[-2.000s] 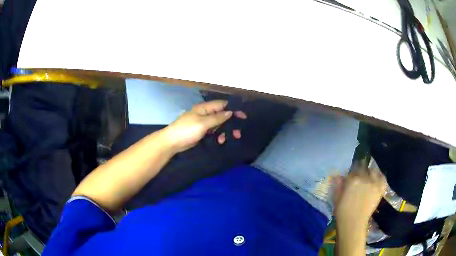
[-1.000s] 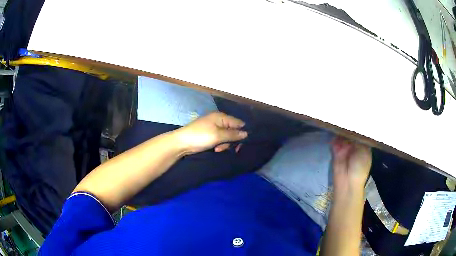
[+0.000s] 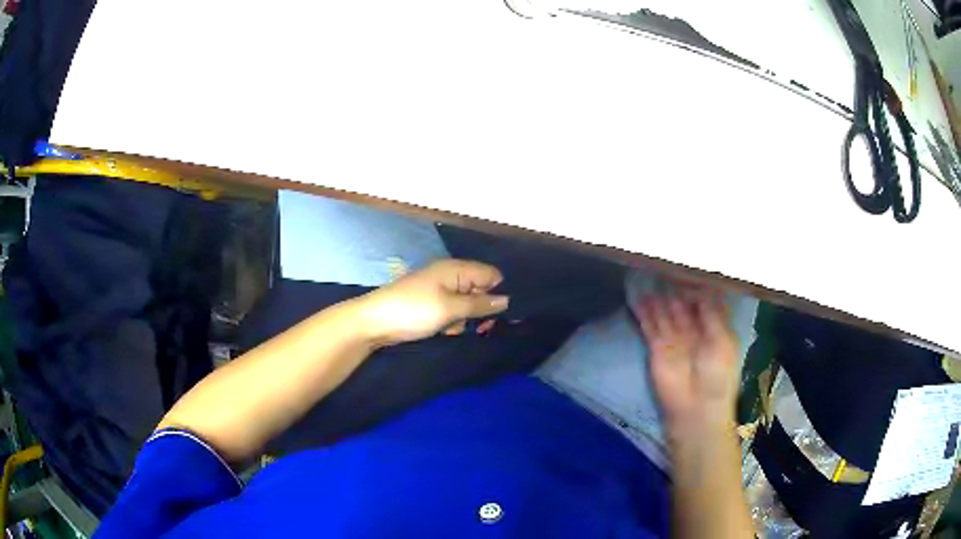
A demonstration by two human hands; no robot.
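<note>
A dark cloth piece lies over my lap, below the front edge of the white table. My left hand is over this cloth with its fingers curled; whether they pinch an edge of it cannot be told. My right hand is over a light grey-blue surface at the lap's right, palm turned up and fingers spread near the table edge. The fingertips are partly shaded and blurred. No tool shows in either hand.
Large black-handled scissors lie on the white table at the right. Dark cloth hangs at the left by a yellow tube. A white printed sheet lies on dark cloth at the right.
My right hand has come from the far right, up to the table edge, then leftward, and its fingers have spread. My left hand stays over the dark cloth. The view has shifted slightly.
</note>
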